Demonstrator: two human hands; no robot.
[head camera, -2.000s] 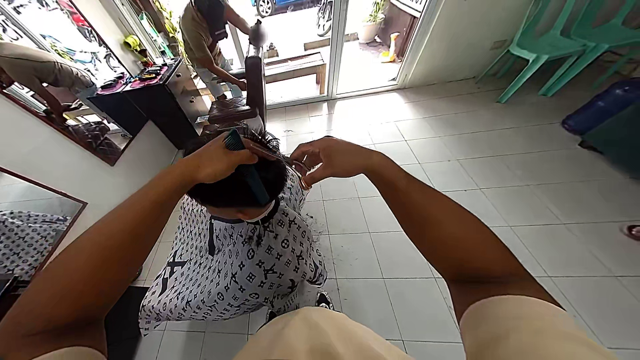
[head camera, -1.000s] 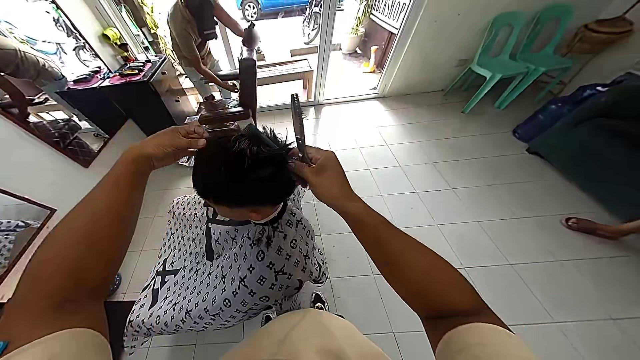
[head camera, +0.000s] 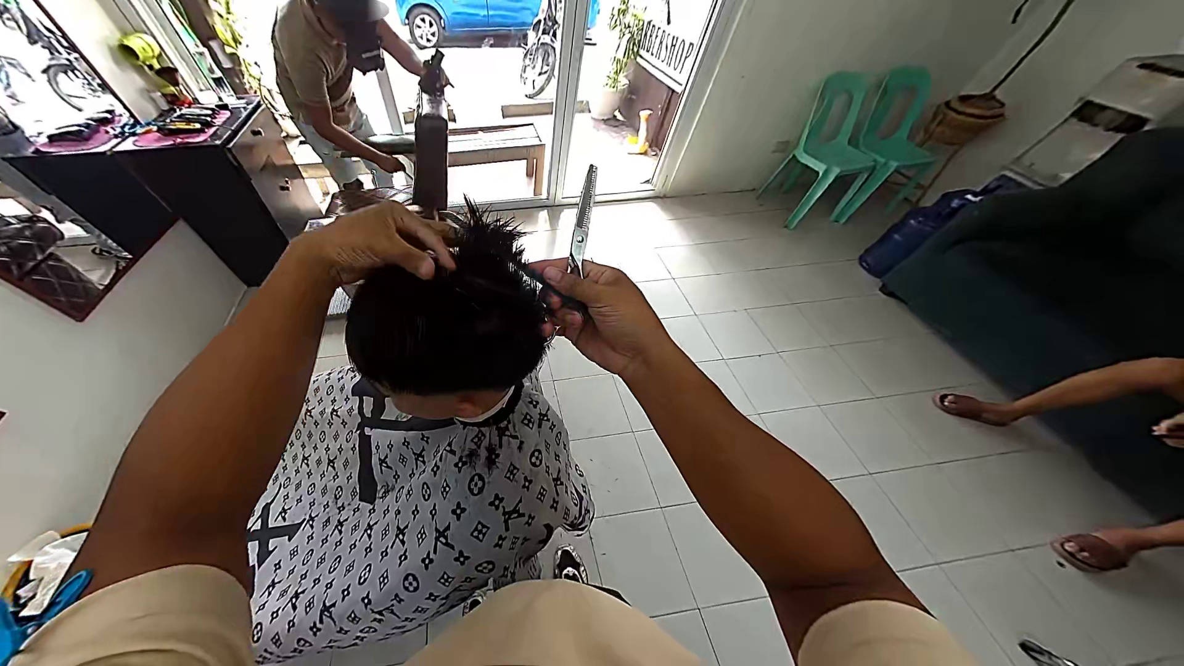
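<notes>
A seated person's head with dark hair (head camera: 444, 324) is below my hands, a white patterned barber's cape (head camera: 435, 527) around the neck and body. My left hand (head camera: 384, 242) rests on top of the head, fingers bent into the hair; whether they pinch a lock cannot be told. At the right side of the head, my right hand (head camera: 606, 310) holds thinning shears (head camera: 583, 217), toothed blades pointing up. A dark thing, perhaps a comb, shows between its fingers. Tufts of hair stand up between both hands, and cut hair lies on the cape.
Another person (head camera: 324, 92) stands beyond the head, beside a dark upright chair back (head camera: 431, 157). A black cabinet (head camera: 194, 157) with tools is at left. Green plastic chairs (head camera: 837, 139), a blue water jug (head camera: 911, 231) and a dark sofa (head camera: 1036, 250) stand at right, near someone's sandalled feet (head camera: 976, 407).
My left hand, which held a dark comb at the head two seconds ago, has moved from the hair's far left edge onto its top since one second ago. The shears now stand upright in my right hand.
</notes>
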